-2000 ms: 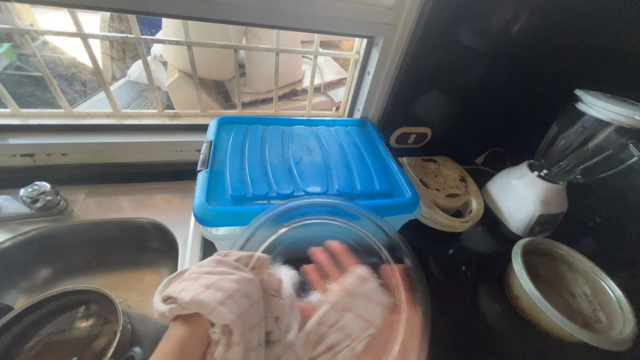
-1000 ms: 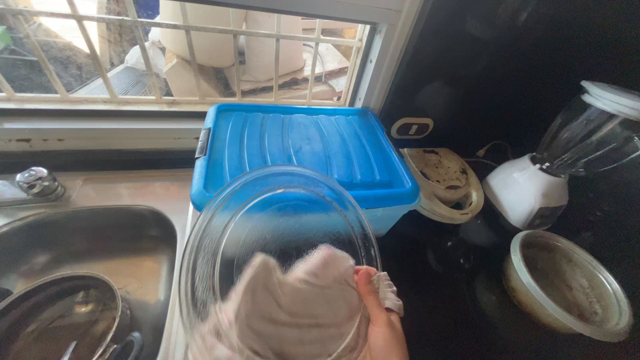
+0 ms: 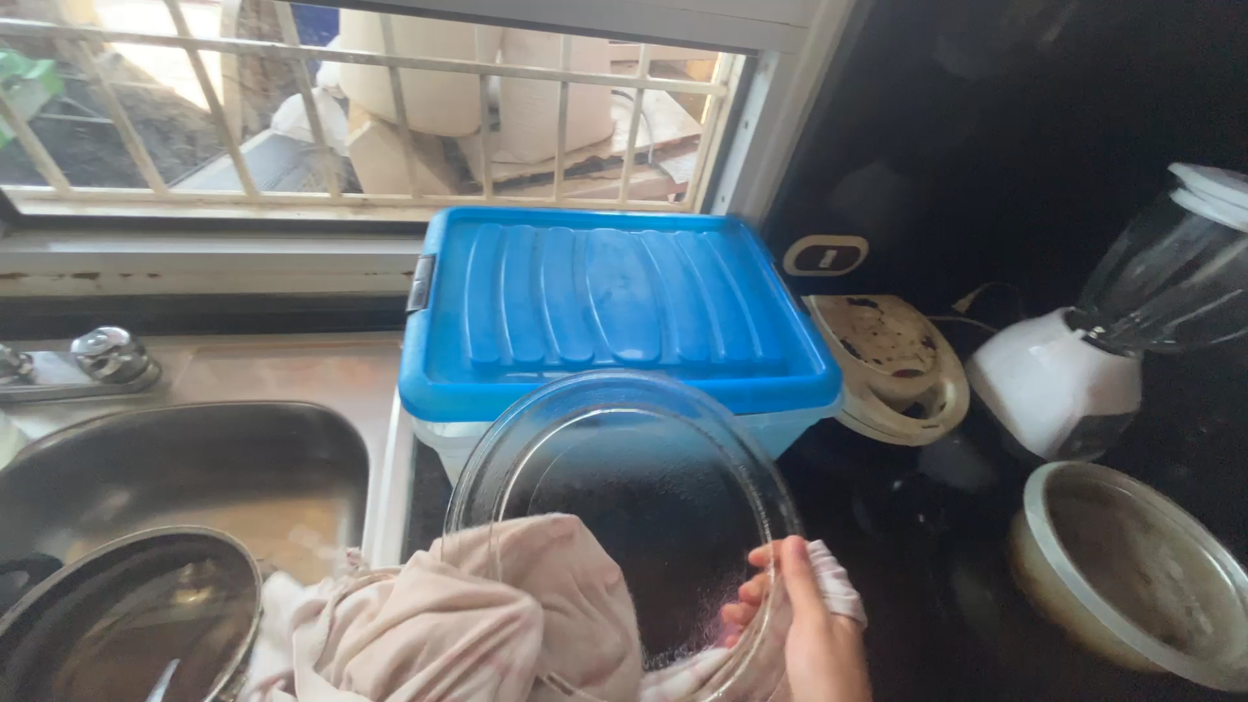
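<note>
A round clear glass plate [image 3: 624,468], with moisture on its surface, is held up in front of the blue-lidded box. My right hand [image 3: 804,619] grips its right rim, thumb on the near side and fingers behind the glass, with part of a cloth pinched there too. The pale striped cloth [image 3: 439,624] is bunched over the plate's lower left side and runs behind its bottom edge. My left hand is hidden, so its hold cannot be seen.
The plastic box with a blue lid [image 3: 624,302] stands below the barred window. At left are a steel sink [image 3: 292,439], a dark pan [image 3: 146,604] and a faucet [image 3: 112,356]. At right are a worn cream appliance [image 3: 892,366], a blender [image 3: 1063,385] and a round container [image 3: 1131,575].
Two seconds ago both hands showed low at the plate, with cloth about them. My right hand now grips the right rim, and the cloth has moved to the plate's lower left.
</note>
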